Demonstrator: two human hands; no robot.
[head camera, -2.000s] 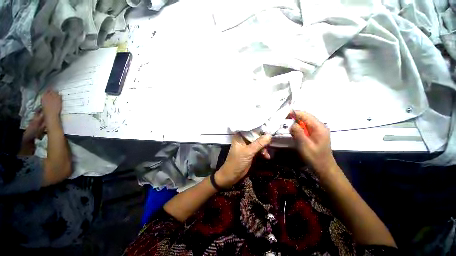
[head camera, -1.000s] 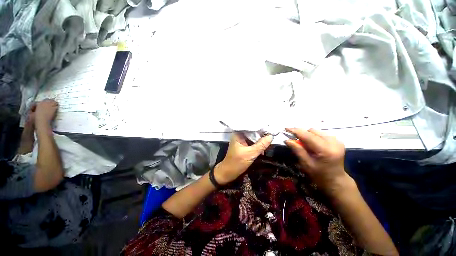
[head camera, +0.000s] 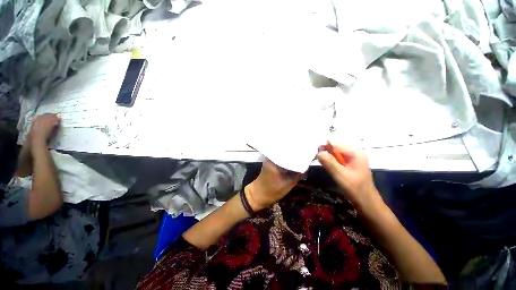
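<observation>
A pale grey-white garment (head camera: 410, 99) lies spread over the table, with small dark buttons near its curved lower edge. A bright, overexposed part of it comes down to the table's front edge, where my left hand (head camera: 274, 182) grips it from below; the fingertips are partly hidden by the cloth. My right hand (head camera: 352, 170) is just to the right, closed on thread snips (head camera: 336, 153) with an orange-red handle. The snips' tip points left towards the held cloth. Whether the blades touch it cannot be told.
A smartphone (head camera: 132, 82) and a written paper sheet (head camera: 79, 93) lie at left on the white table (head camera: 164, 148). Grey garment heaps (head camera: 68, 34) fill the upper left. Crumpled cloth (head camera: 195, 187) hangs below the table edge. Another person's arm (head camera: 44, 170) rests at far left.
The cloth in my left hand now covers its fingertips as a smooth flap. My right hand moved slightly up and left with the snips. The other person's hand shifted a little left.
</observation>
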